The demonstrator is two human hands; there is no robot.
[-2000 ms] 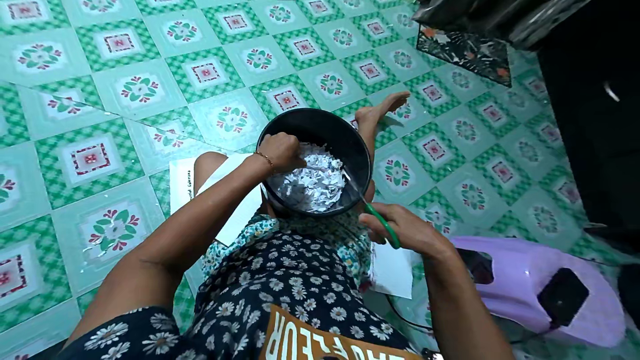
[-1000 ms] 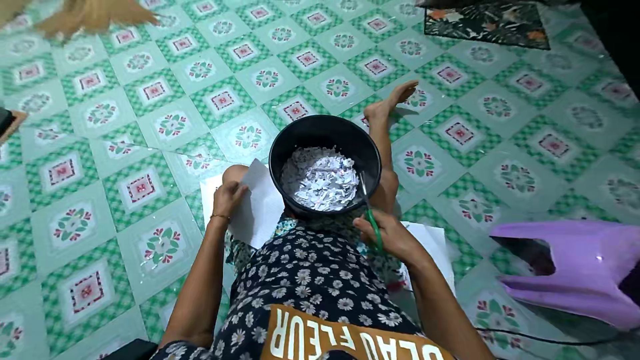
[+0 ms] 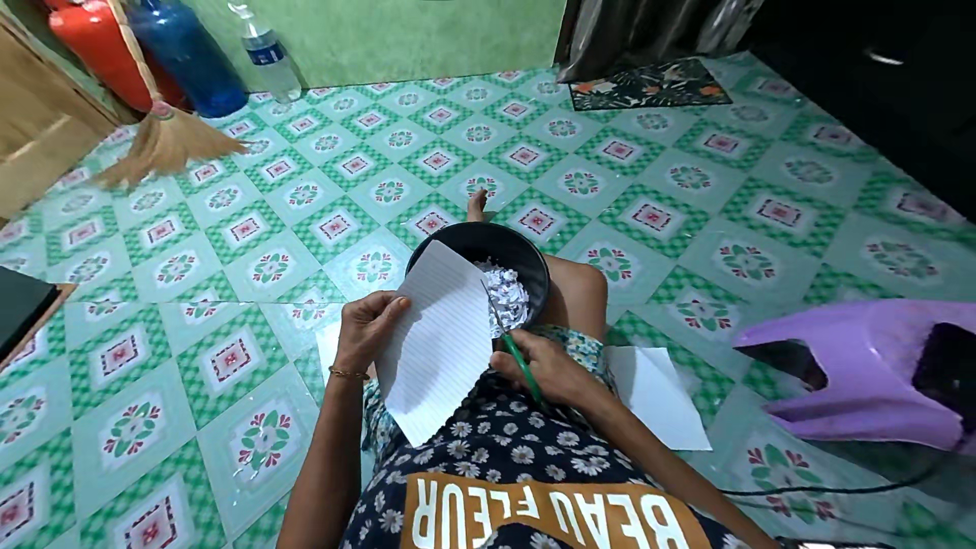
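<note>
My left hand (image 3: 371, 329) pinches the left edge of a sheet of lined paper (image 3: 438, 343), which is raised over my lap and covers part of a black bucket (image 3: 540, 263). White paper scraps (image 3: 505, 293) lie inside the bucket, between my legs. In my right hand (image 3: 543, 364) are scissors with green handles (image 3: 521, 364), their blades at the sheet's right edge; whether the blades are apart is unclear. A white sheet (image 3: 662, 396) lies on the floor to the right, and another (image 3: 328, 347) shows partly behind my left wrist.
A purple plastic stool (image 3: 869, 366) lies at the right, with a black cord (image 3: 831, 490) near it. A broom (image 3: 171, 141), a blue container (image 3: 187, 57), a red container (image 3: 107, 53) and a clear bottle (image 3: 273, 65) stand at the back left. A patterned mat (image 3: 650, 85) lies at the back.
My left hand was in the bucket two seconds ago, then held a sheet left of it. Now that sheet is over the bucket's left part, by the scissors. The view has tilted up.
</note>
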